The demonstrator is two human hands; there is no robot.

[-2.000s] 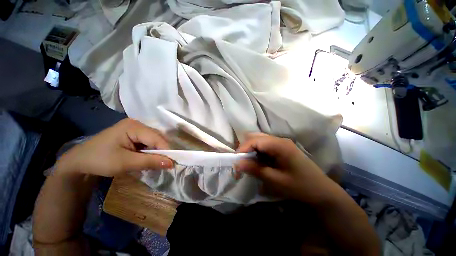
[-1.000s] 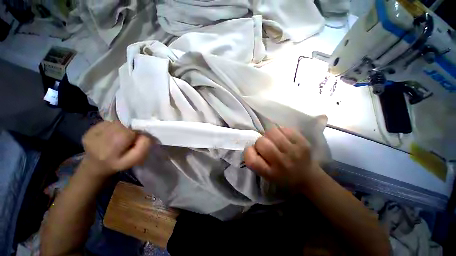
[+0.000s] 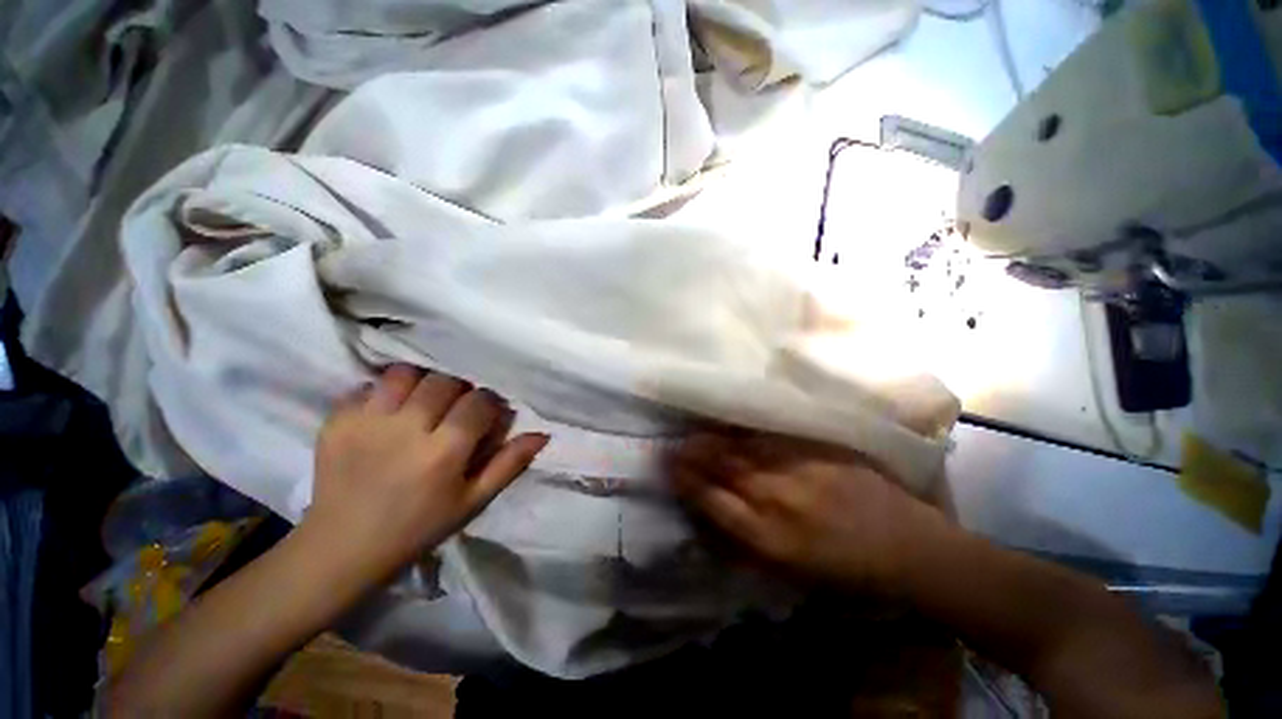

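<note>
The cream garment point(image 3: 562, 295) lies in large soft folds over the table edge and my lap. A whiter band point(image 3: 605, 457) runs between my hands, partly covered by folds. My left hand point(image 3: 408, 457) lies on the garment left of the band, fingers bent into the cloth and thumb pointing right; its grip is partly hidden. My right hand point(image 3: 773, 499) is at the band's right end, blurred and shaded, its fingertips under or against a fold, so its grip cannot be made out.
The sewing machine head point(image 3: 1111, 155) stands at upper right over its brightly lit bed. A black phone-like rectangle point(image 3: 1150, 351) and a yellow patch point(image 3: 1223, 482) lie right of it. More cream cloth point(image 3: 478, 127) is heaped behind. A wooden board point(image 3: 359, 681) shows at lower left.
The view is closer. The band was stretched between both closed hands; it now lies lower among the folds. My left hand has opened out over the cloth, and the garment's upper part has spread left.
</note>
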